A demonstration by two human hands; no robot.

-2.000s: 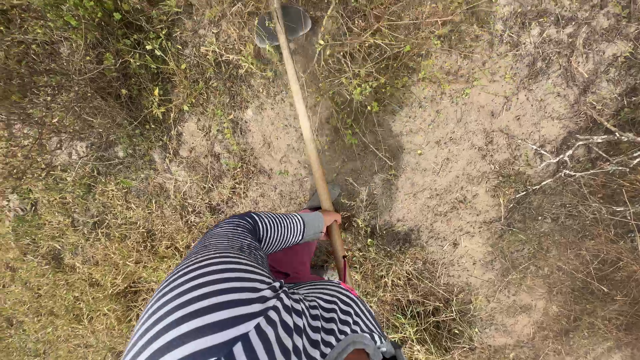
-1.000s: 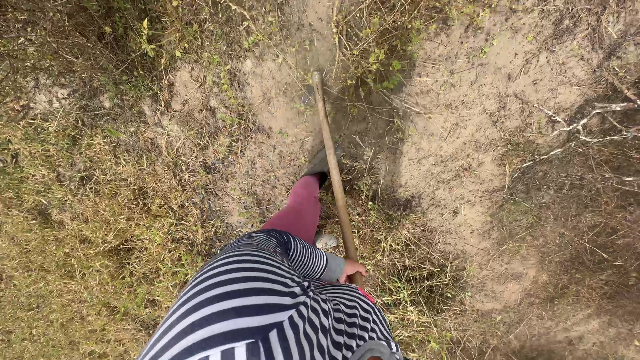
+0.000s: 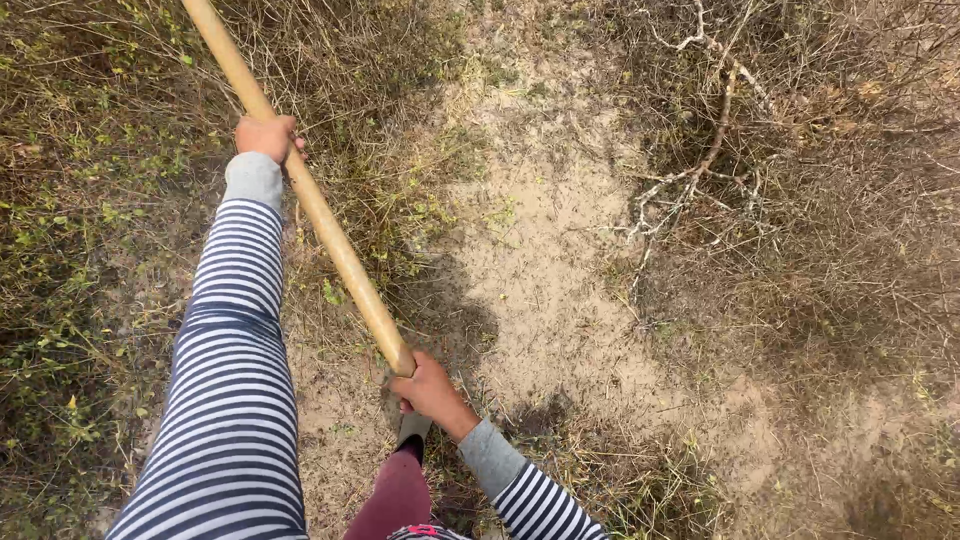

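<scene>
A long wooden tool handle slants from the top left down to the middle of the view. My left hand grips its shaft in the upper left. Lower down, my right hand is closed around the near end of the same handle. The far end of the handle runs out of view at the top edge, so any tool head is hidden. Both arms wear striped sleeves with grey cuffs.
Dry grass and weeds grow on the left. Bare sandy soil runs down the middle. A dead, pale branch and dry brush lie at the right. My shoe stands on the ground below the right hand.
The handle has swung up toward the upper left, and both hands now show on it. A second ago only one hand showed on it, low near my body.
</scene>
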